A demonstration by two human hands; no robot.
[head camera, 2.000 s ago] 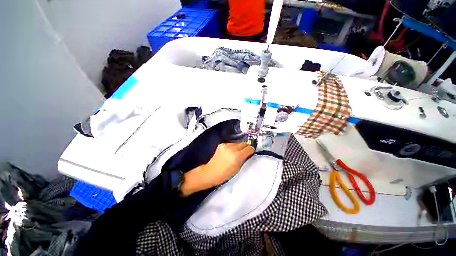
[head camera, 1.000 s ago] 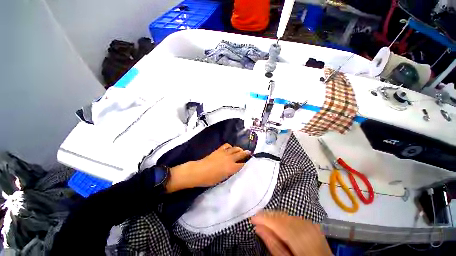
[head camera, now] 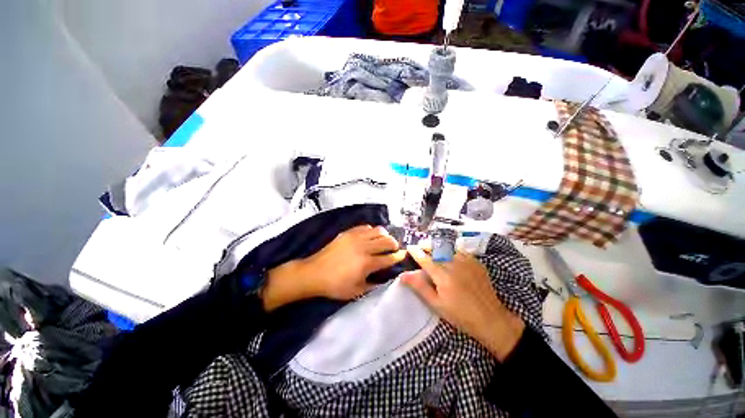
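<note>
The checked garment body [head camera: 408, 367] lies over the table's front edge, with a white inner layer [head camera: 359, 339] on it. A dark navy piece [head camera: 306, 237] curves up to the presser foot [head camera: 414, 233]. My left hand [head camera: 347, 261] presses on the navy piece, fingertips just in front of the foot. My right hand [head camera: 461, 294] has its thumb and fingers at the cloth edge beside my left fingertips. Whether its fingers pinch the cloth is hard to tell. The needle point is not clear to see.
Scissors [head camera: 604, 314] with orange-yellow and red handles lie right of my right hand. A plaid scrap [head camera: 592, 175] hangs over the white machine head [head camera: 506, 147]. A grey-blue bundle [head camera: 372, 77] sits in the back tray. Dark cloth lies at lower left; blue crates stand behind.
My right hand has moved from the lower front up to the cloth by the presser foot. My left hand stays by the foot. The view has shifted closer to the machine.
</note>
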